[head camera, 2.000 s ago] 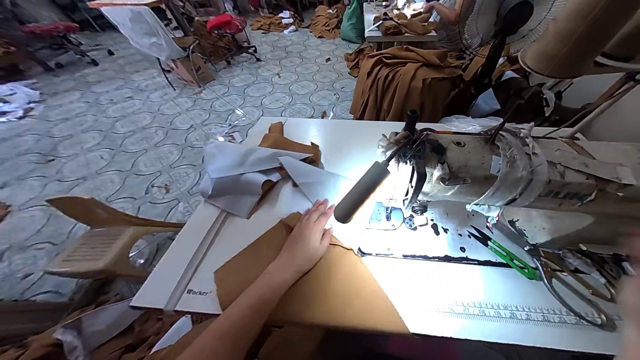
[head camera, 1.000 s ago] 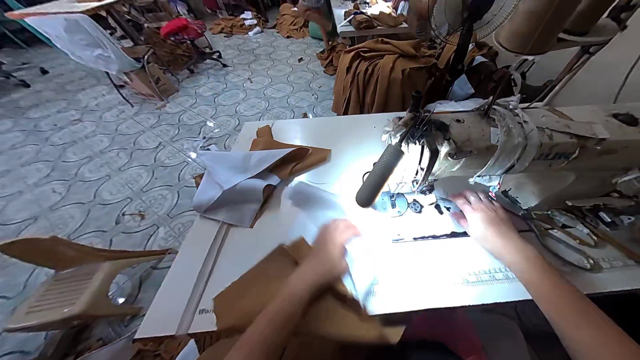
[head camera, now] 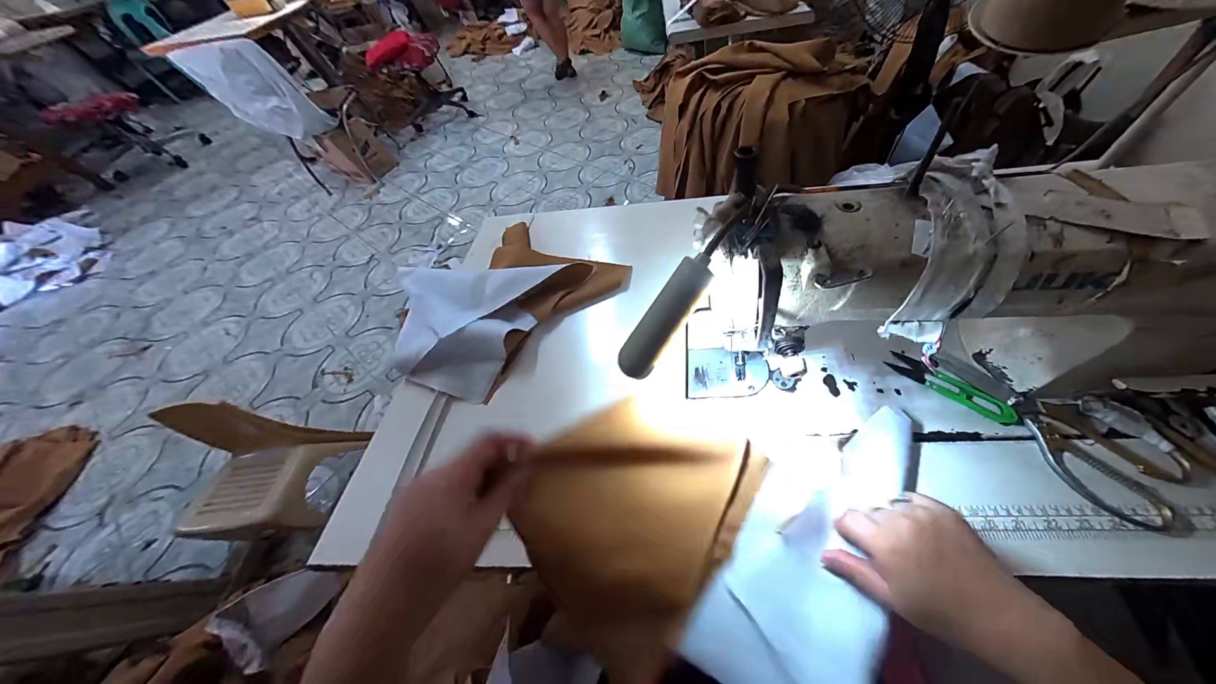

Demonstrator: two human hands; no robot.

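Note:
My left hand (head camera: 475, 484), blurred, grips the left edge of a brown fabric piece (head camera: 627, 503) held over the front of the white sewing table (head camera: 589, 228). My right hand (head camera: 893, 541) has its thumb and fingers on a white piece of cloth or interfacing (head camera: 807, 579), right of the brown fabric. Behind them stands an industrial sewing machine (head camera: 855, 247) with its lamp (head camera: 665, 318) lit over the needle plate (head camera: 727, 372). More brown fabric (head camera: 608, 275) and a white piece (head camera: 456, 323) lie at the table's left.
Green thread snips (head camera: 969, 394) and metal scissors (head camera: 1092, 475) lie on the right, near a ruler strip (head camera: 1035, 520). A beige plastic chair (head camera: 256, 494) stands left of the table. Brown cloth (head camera: 760, 104) is heaped behind the machine. A person's legs (head camera: 551, 33) show farther back.
The brown fabric, earlier flat on the table, is now lifted in my left hand. My right hand has come from beside the needle area toward the front edge, now with the white piece.

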